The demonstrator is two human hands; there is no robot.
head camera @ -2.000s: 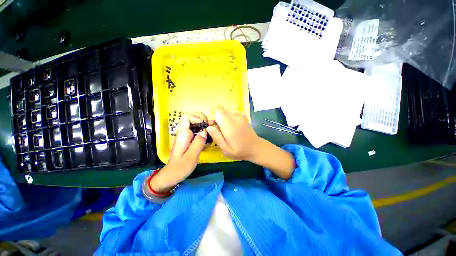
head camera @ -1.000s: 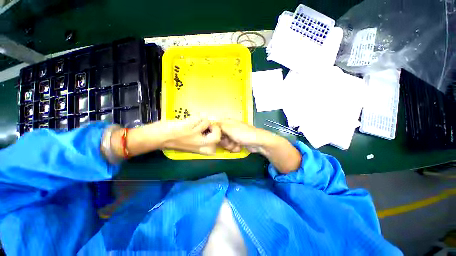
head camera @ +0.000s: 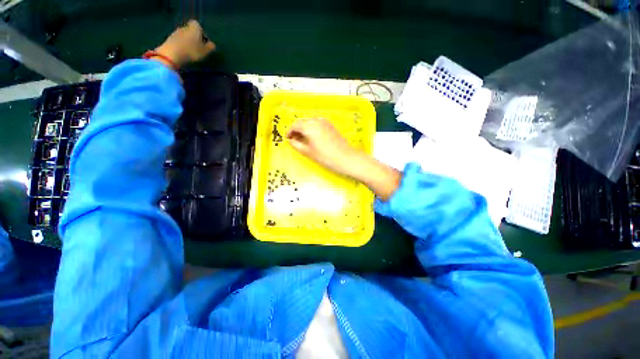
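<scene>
My left hand (head camera: 188, 43) is stretched out over the dark green belt at the upper left. A dark spot shows at its fingertips, but I cannot tell whether it holds a black housing. My right hand (head camera: 316, 140) is over the upper middle of the yellow tray (head camera: 316, 239), its fingers curled and pointing left. It is just right of a cluster of tiny black parts (head camera: 276, 131); its fingertips are too blurred to show what is in them. Another loose cluster of black parts (head camera: 281, 181) lies lower in the tray.
Glossy black blister trays (head camera: 203, 151) are stacked left of the yellow tray, partly hidden by my left sleeve. To the right are white sheets (head camera: 467, 168), a white component tray (head camera: 450, 83), a clear bag (head camera: 575, 91) and dark trays (head camera: 596, 203). A small dark piece (head camera: 114, 52) lies on the belt.
My hands were together over the yellow tray, first with a dark housing between the fingertips. Now the left has reached far up and left, and the right has moved up inside the tray.
</scene>
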